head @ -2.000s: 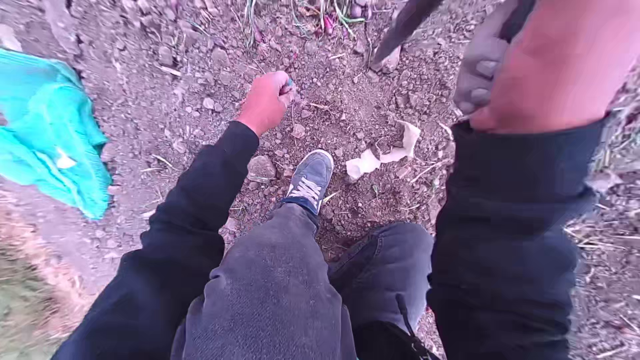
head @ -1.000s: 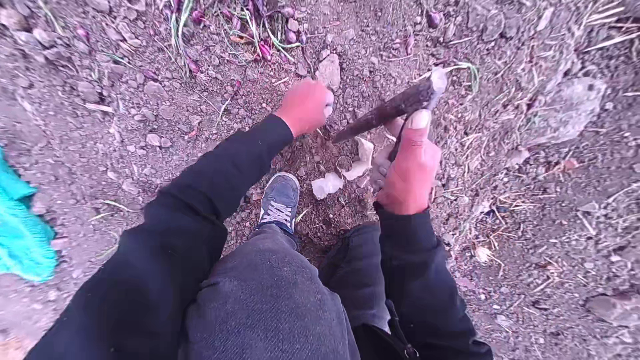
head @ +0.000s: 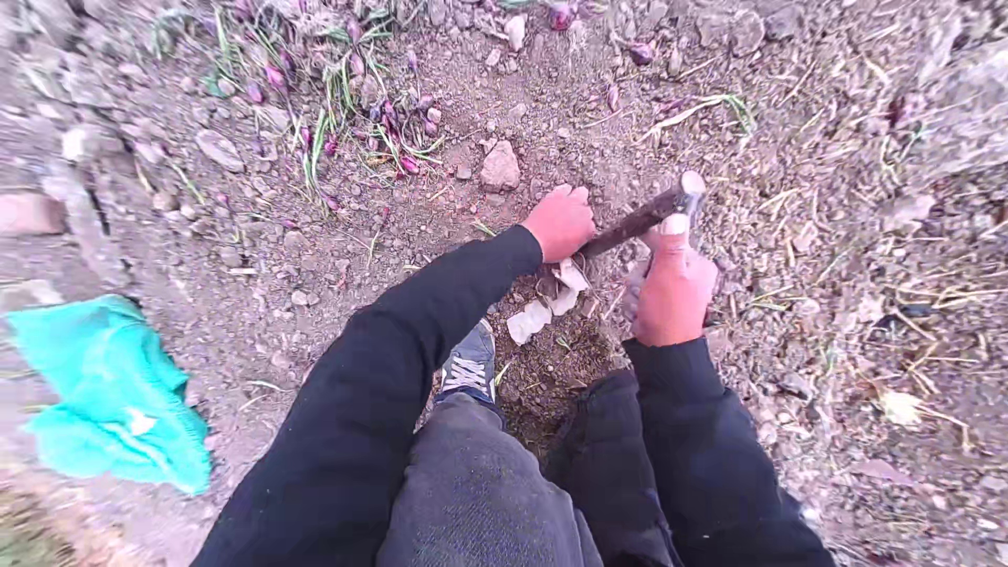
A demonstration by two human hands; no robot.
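Note:
My right hand (head: 673,287) is closed around a dark hand tool (head: 638,220) with a pale rounded end at its top; its kind cannot be told. The tool slants down to the left, and its lower end is hidden near my left hand (head: 561,223). That left hand is curled low over the soil, and whether it holds something is not visible. Just below it, pale scraps (head: 531,321) of a thin, papery or peel-like material lie on the dirt beside my shoe (head: 470,364).
Small purple onions (head: 390,118) with green tops lie scattered at the upper left. A reddish stone (head: 500,166) sits above my left hand. A turquoise cloth or bag (head: 118,394) is on the ground at left. Dry straw (head: 906,291) and stones cover the right side.
The right hand, raised high at the right two seconds ago, has come down with the tool close to the left hand. Against one second ago, the view has shifted.

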